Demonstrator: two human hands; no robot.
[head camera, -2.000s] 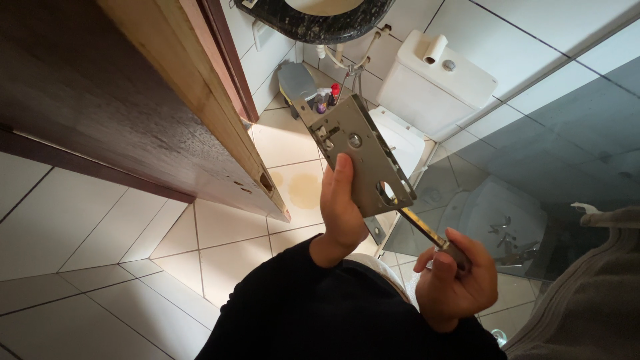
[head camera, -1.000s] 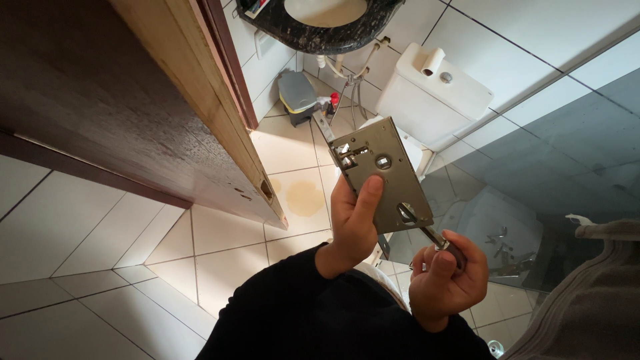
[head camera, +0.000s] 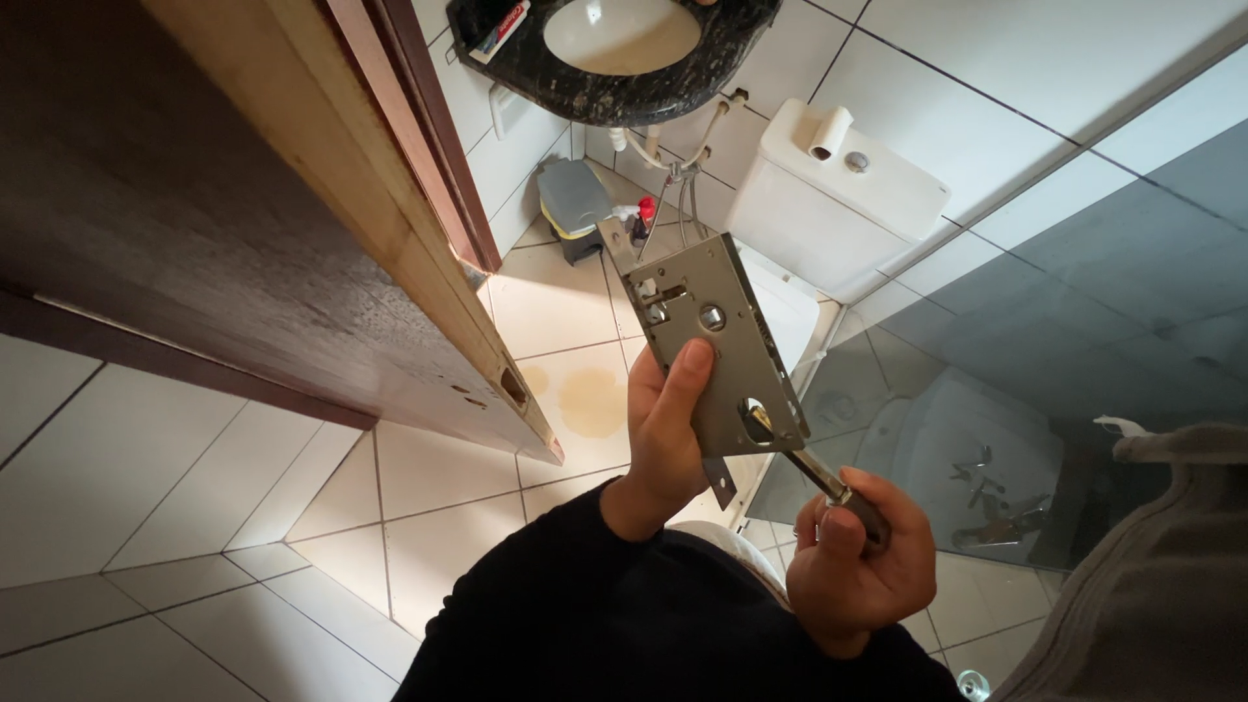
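Observation:
My left hand (head camera: 668, 419) grips a metal mortise lock case (head camera: 726, 346) by its lower left side, thumb flat on its face. The case is tilted, with its faceplate (head camera: 616, 249) along the left edge. My right hand (head camera: 863, 561) holds the dark handle of a slim metal tool (head camera: 824, 478), whose exact kind I cannot tell. Its shaft meets the lock's lower right edge, and brass-coloured metal shows inside the oval hole there. The fingers behind the lock are hidden.
A wooden door (head camera: 292, 253) with a mortise cutout in its edge stands at my left. Ahead are a dark stone washbasin counter (head camera: 624, 102), a grey bin (head camera: 575, 195) and a toilet cistern (head camera: 838, 195). A glass panel (head camera: 1102, 322) and a hanging cloth (head camera: 1150, 575) are at the right.
The lock case has turned in my left hand, first showing more of its face and now tilting again. The tool in my right hand has stayed by its lower end.

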